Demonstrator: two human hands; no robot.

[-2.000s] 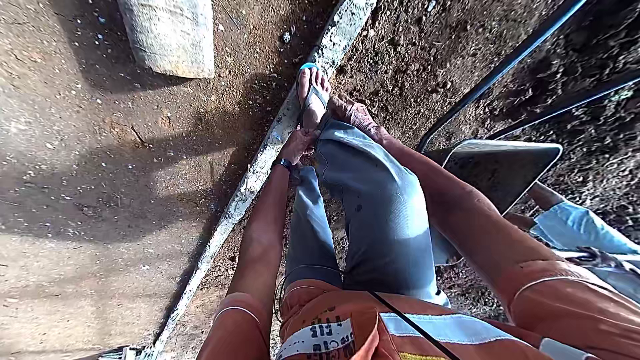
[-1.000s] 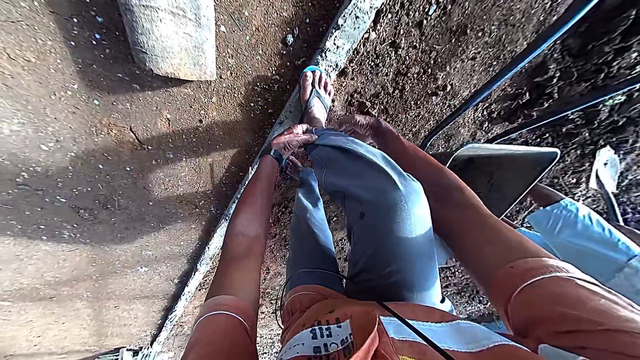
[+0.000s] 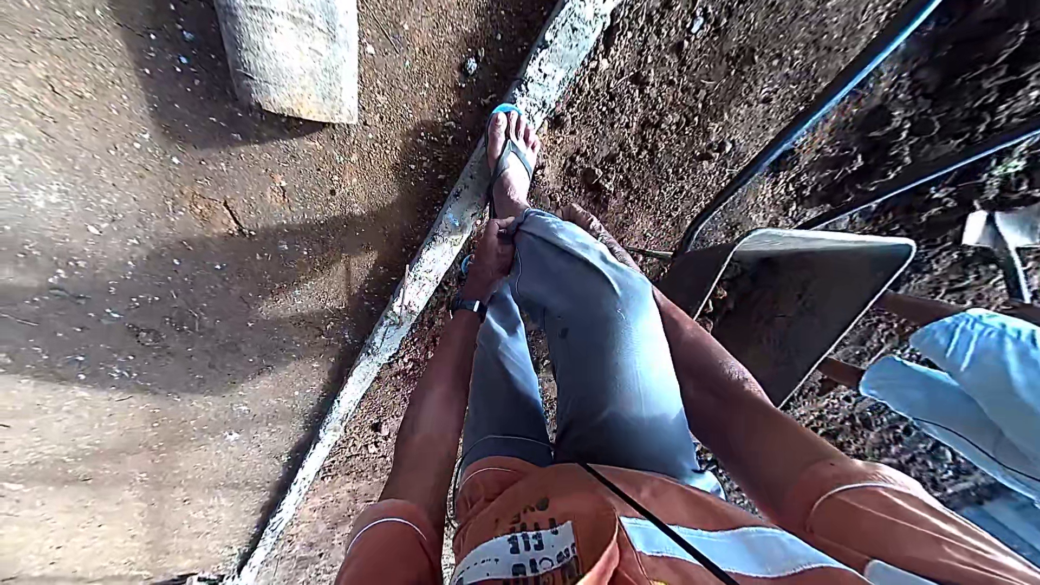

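Observation:
My raised leg, in grey-blue trousers (image 3: 601,325), ends in a bare foot in a flip-flop (image 3: 512,162) on a narrow concrete kerb (image 3: 406,301). At the left side of the trouser hem, my left hand (image 3: 493,248) grips the cloth near the ankle; a dark watch is on that wrist. On the other side of the hem is my right hand (image 3: 593,227), partly hidden behind the trouser leg, so its fingers' hold cannot be made out. The cloth is bunched around the lower shin.
A wheelbarrow (image 3: 800,305) with dark tubular handles stands on rough soil at the right. Beyond it are another person's light blue trousers (image 3: 967,390) and a shovel-like metal tool (image 3: 1003,231). A pale cylindrical object (image 3: 292,61) lies on packed ground at upper left.
My left hand has shifted down toward the ankle since one second ago. The other person's light blue trousers have changed position at the right.

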